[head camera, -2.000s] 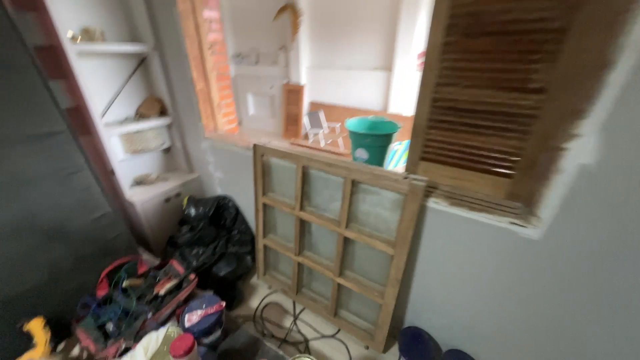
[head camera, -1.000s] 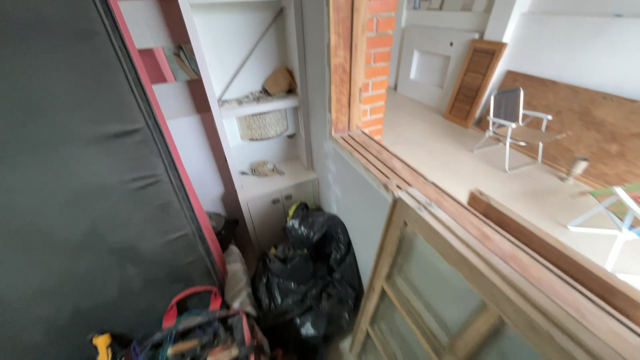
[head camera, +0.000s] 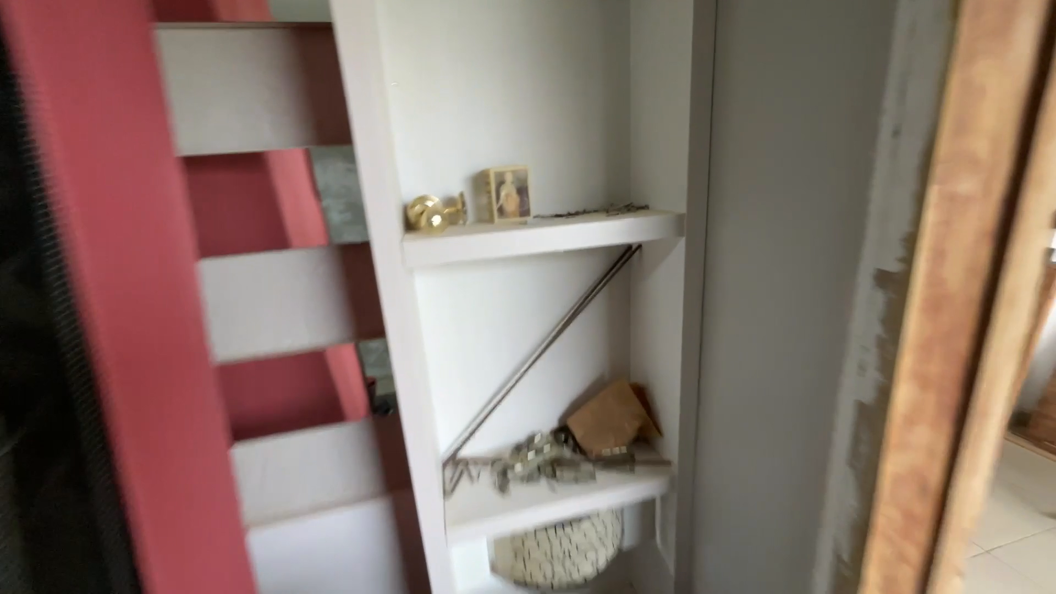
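Neither of my hands shows. Ahead is a white built-in shelf unit (head camera: 540, 239). Its upper shelf holds a shiny brass-coloured door knob or similar fitting (head camera: 431, 213) at the left, a small box with a picture of a figure (head camera: 509, 194) beside it, and small dark pieces (head camera: 594, 212) to the right. Two thin rods (head camera: 540, 351) lean diagonally below that shelf. On the lower shelf lie a heap of metal hardware (head camera: 540, 458) and a folded brown paper or sandpaper piece (head camera: 609, 417). A pale patterned round item, perhaps a basket (head camera: 561, 549), sits underneath.
At the left stands a red upright panel edge (head camera: 91, 289) beside a dark surface (head camera: 41, 371). Red and white slotted shelving (head camera: 280, 305) lies behind it. A grey wall (head camera: 775, 289) and a wooden window frame (head camera: 949, 289) flank the right, with floor tiles (head camera: 1002, 528) beyond.
The view has swung left and closer to the shelves. The window sash, black bags and tool bag seen earlier are out of frame.
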